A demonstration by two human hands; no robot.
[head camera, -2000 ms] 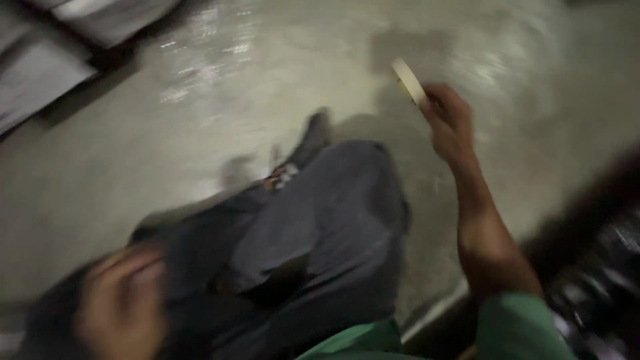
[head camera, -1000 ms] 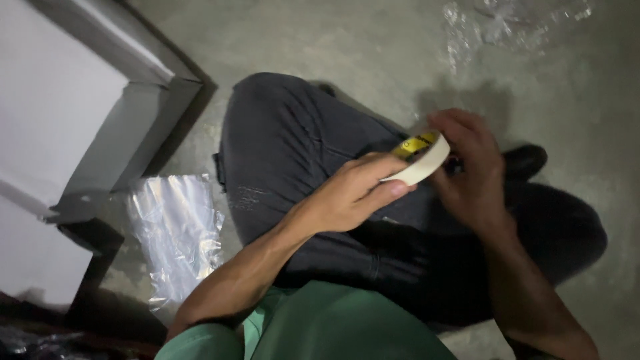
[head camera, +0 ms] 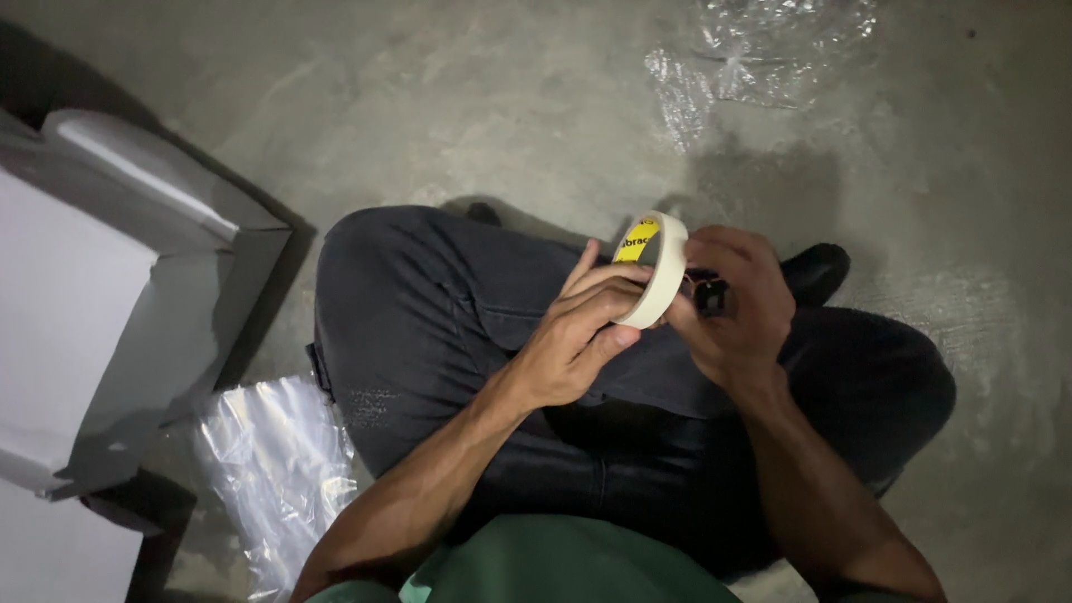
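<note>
A roll of cream masking tape [head camera: 667,276] with a yellow printed inner core is held up on edge above my crossed legs. My left hand [head camera: 574,335] grips its lower left side, with fingers reaching into the ring and the thumb beneath. At the outer right face of the roll is my right hand [head camera: 741,301], its fingers curled and slightly blurred at the tape's surface. Whether it pinches the tape's end cannot be made out. A small dark thing shows between the right thumb and fingers, too unclear to name.
An open white and grey cardboard box [head camera: 188,301] stands on the concrete floor at the left. Flat clear plastic bags [head camera: 280,469] lie beside my left knee. Crumpled clear plastic film [head camera: 754,63] is on the floor at the upper right. A dark shoe [head camera: 816,272] shows beyond my right hand.
Two seconds ago the tape roll was in my right hand alone, out over the floor; my left hand was apart at lower left. Now both hands are at the roll above my lap. The view has shifted.
</note>
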